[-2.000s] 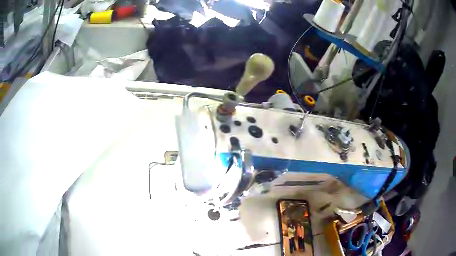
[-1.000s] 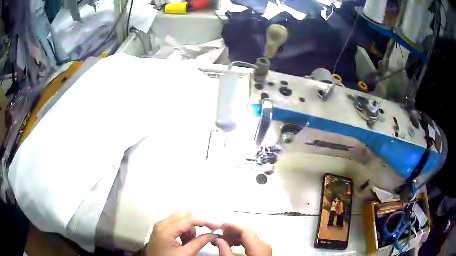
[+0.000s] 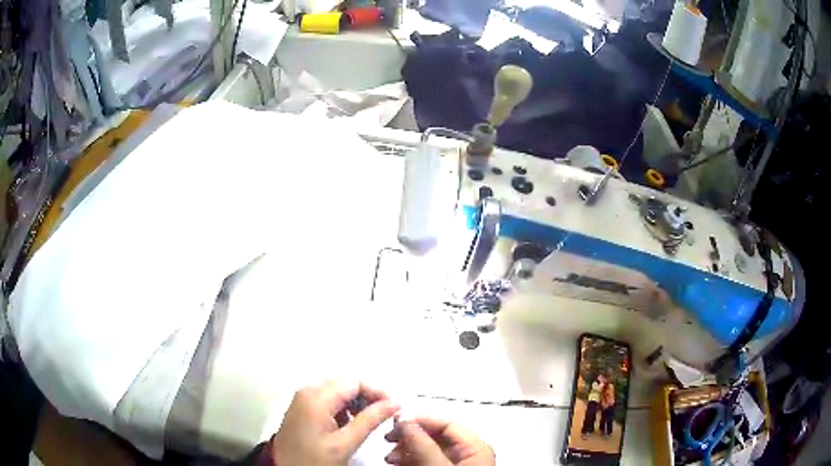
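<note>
My left hand (image 3: 319, 426) and my right hand (image 3: 440, 444) are at the bottom edge, fingertips almost touching. They pinch a small white piece (image 3: 374, 446) between them; it is blurred and partly hidden by the fingers. White fabric panels (image 3: 173, 246) lie in a large spread pile left of the sewing machine, away from my hands. The machine (image 3: 601, 232) has a white head with a blue stripe. Its presser foot and needle area (image 3: 481, 298) is brightly lit, above and right of my hands, with no hand at it.
A smartphone (image 3: 598, 400) lies on the bed right of my hands. A yellowish tool tray (image 3: 668, 428) holds blue-handled scissors (image 3: 706, 426). A dark fabric pile (image 3: 565, 109) is behind the machine. A white thread cone (image 3: 685, 35) stands upper right. A knob-topped post (image 3: 510, 89) rises above the head.
Both hands have come into view at the bottom since the first frame. Since the second, the fingers have shifted slightly around the small piece. The camera view has swung left and settled.
</note>
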